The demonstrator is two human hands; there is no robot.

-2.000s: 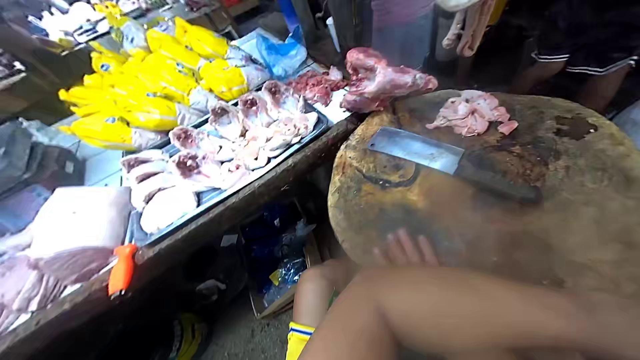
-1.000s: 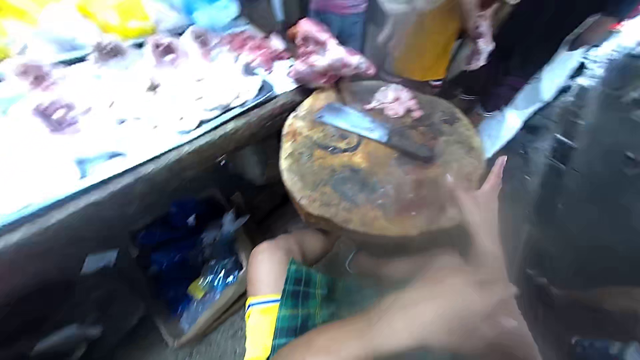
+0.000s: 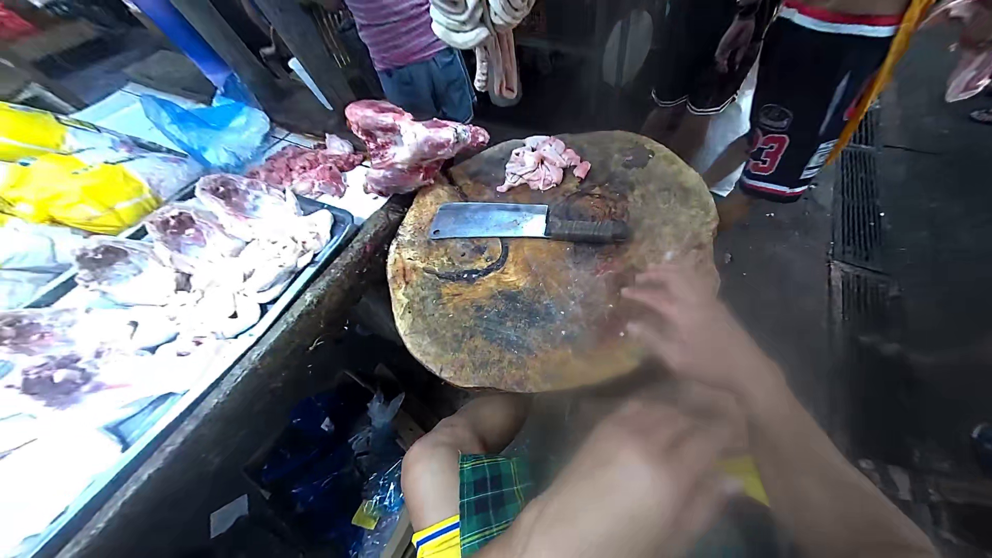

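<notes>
A cleaver (image 3: 496, 222) with a dark wrapped handle lies flat on a round wooden chopping block (image 3: 535, 333). Behind it on the block is a small heap of pale pink meat scraps (image 3: 541, 163). A large raw meaty bone (image 3: 407, 147) rests at the block's back left edge, against the stall counter. My right hand (image 3: 682, 318) is over the block's right front part, blurred, its fingers apart and nothing seen in it. My left hand (image 3: 666, 457) is nearer to me, in front of the block beside my right forearm; motion blur hides its fingers.
Trays of raw chicken pieces (image 3: 225, 256) and yellow-wrapped packs (image 3: 74, 190) fill the counter at left, with a blue plastic bag (image 3: 205, 128) behind. Plastic bags (image 3: 310, 457) lie below the counter. Several people stand beyond the block; a floor grate (image 3: 859, 209) runs at right.
The view has shifted, and both hands now show in front of and over the block's right side. The cleaver and the meat scraps remain on the block.
</notes>
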